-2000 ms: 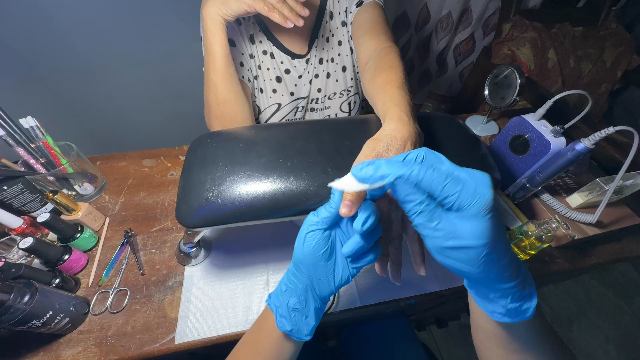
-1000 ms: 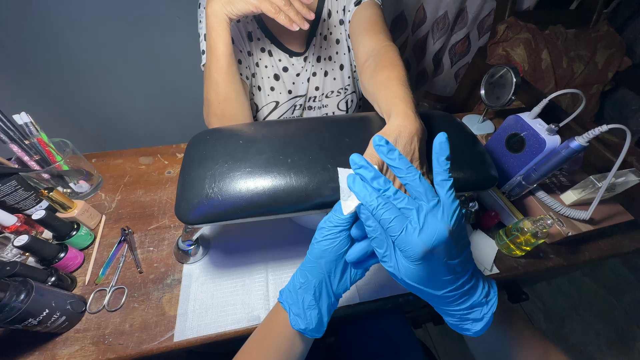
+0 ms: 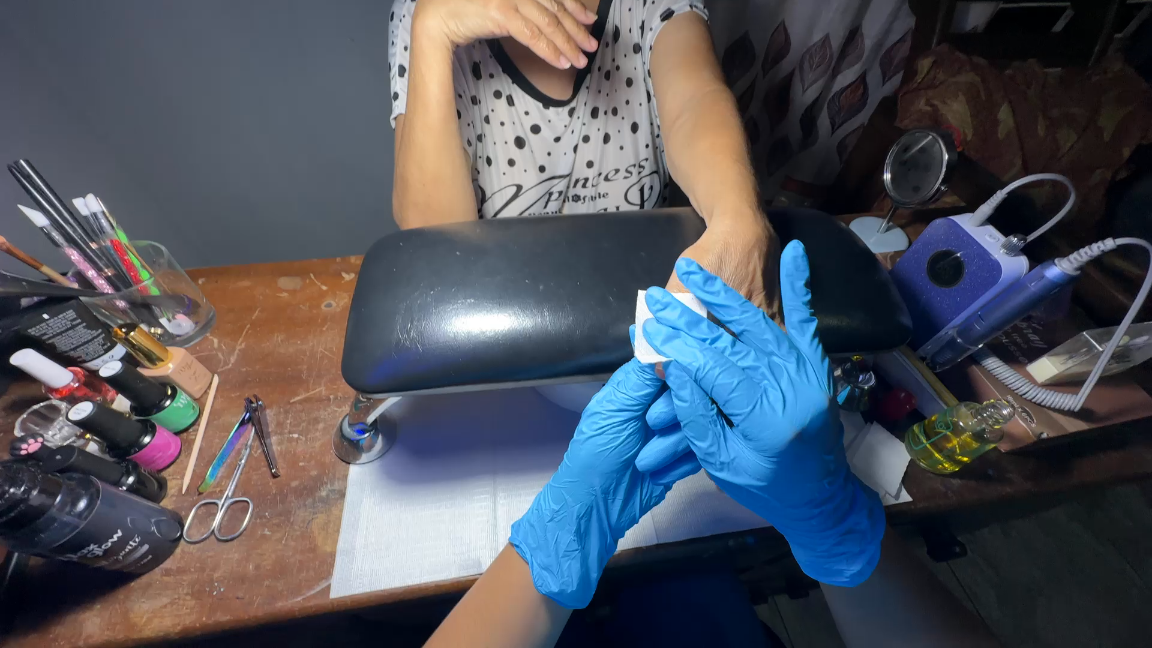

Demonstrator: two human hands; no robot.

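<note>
My left hand (image 3: 616, 459), in a blue disposable glove, is closed around the fingers of the person opposite, which are mostly hidden behind my gloves. Over it lies my right hand (image 3: 765, 396), gloved too, its fingers spread and pressing a small white wipe (image 3: 661, 324) against the held hand. The other person's hand (image 3: 733, 261) reaches across a black padded armrest (image 3: 504, 306). White paper towel (image 3: 432, 513) lies beneath the armrest and my hands.
At left are nail polish bottles (image 3: 135, 436), a cup of brushes (image 3: 193, 310), small scissors (image 3: 220, 513), a cuticle pusher and a wooden stick (image 3: 200, 436). At right stand a round mirror (image 3: 916, 169), a purple nail drill unit (image 3: 958, 261) and a bottle of yellow oil (image 3: 958, 436).
My right hand has turned from pinching the wipe above a fingertip to lying spread over the other person's fingers. My left hand keeps its hold in about the same place.
</note>
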